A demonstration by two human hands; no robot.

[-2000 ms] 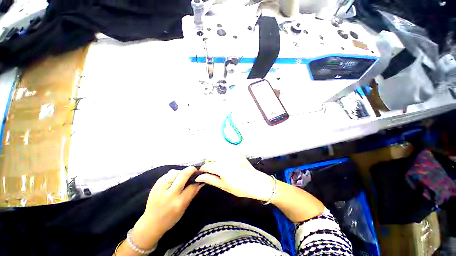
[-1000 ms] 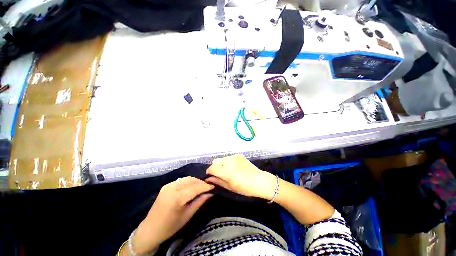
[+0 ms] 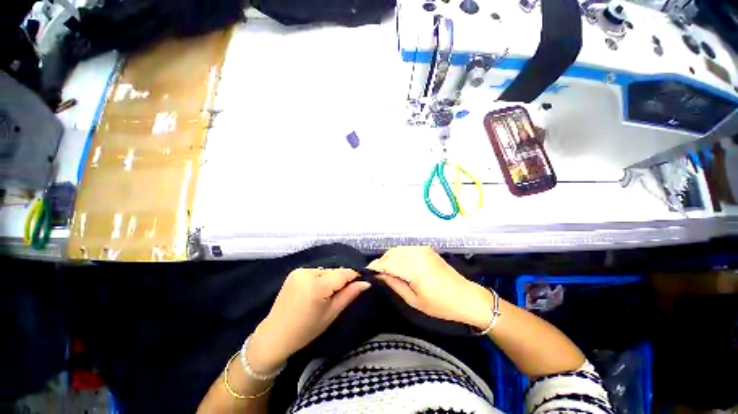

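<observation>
A large black garment piece [image 3: 202, 323] lies over my lap and hangs down to the left, below the table's front edge. My left hand [image 3: 311, 311] pinches its edge between thumb and fingers. My right hand [image 3: 429, 287] pinches the same edge right beside it, with the fingertips of both hands nearly touching. The cloth between the fingertips is mostly hidden. Both hands are bare, close to the table's front edge.
Scissors with green and yellow handles [image 3: 441, 194] lie under the needle area of the sewing machine [image 3: 599, 105]. A lit phone [image 3: 520, 151] lies beside them. A small dark offcut [image 3: 353, 140] is on the table [image 3: 283, 162]. A brown taped panel [image 3: 146, 154] is left; blue crates [image 3: 647, 348] are below right.
The view has turned left, so the table and machine sit further right in the picture. Both hands still pinch the black cloth. The phone screen now shows a different picture.
</observation>
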